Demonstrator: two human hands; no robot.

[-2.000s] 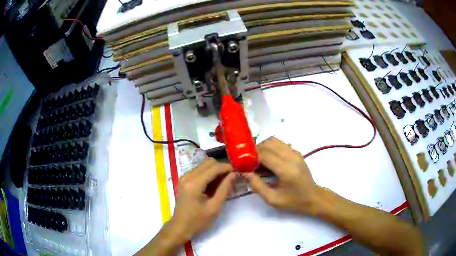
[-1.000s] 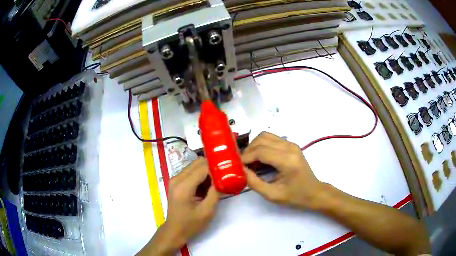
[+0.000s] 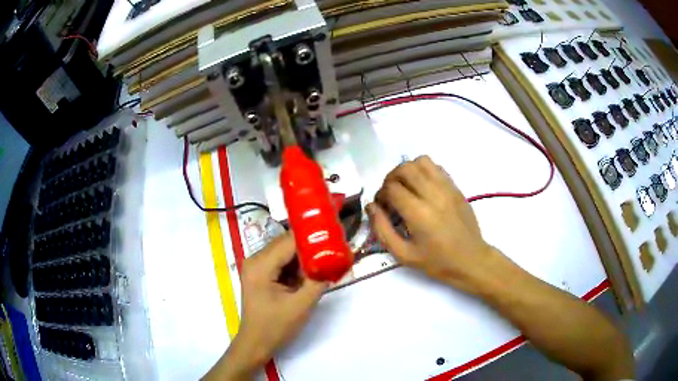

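The toggle clamp's long red grip (image 3: 315,216) points down toward me in front of the silver clamp bracket (image 3: 260,46). My left hand (image 3: 273,294) is at the left of the grip, its fingertips partly hidden behind it; I cannot tell what it holds. My right hand (image 3: 424,216) is right of the grip, fingers curled over the right side of the fixture; what is between its fingertips is hidden. Part of the dark round nest (image 3: 352,216) shows between the hands. A silvery metallic clip (image 3: 362,239) shows beside the right fingertips. The base plate (image 3: 364,272) edge lies below.
Red and black test leads (image 3: 520,134) loop across the right of the bench. A clear blister tray (image 3: 134,260) with black molded parts stands left. A foam tray (image 3: 571,160) with rows of wired units stands right. Stacked foam trays (image 3: 401,52) stand behind the clamp.
The view has shifted, so the clamp appears further left. My right hand has moved up and away from the grip, uncovering part of the nest and a clip. My left hand stays beside the grip.
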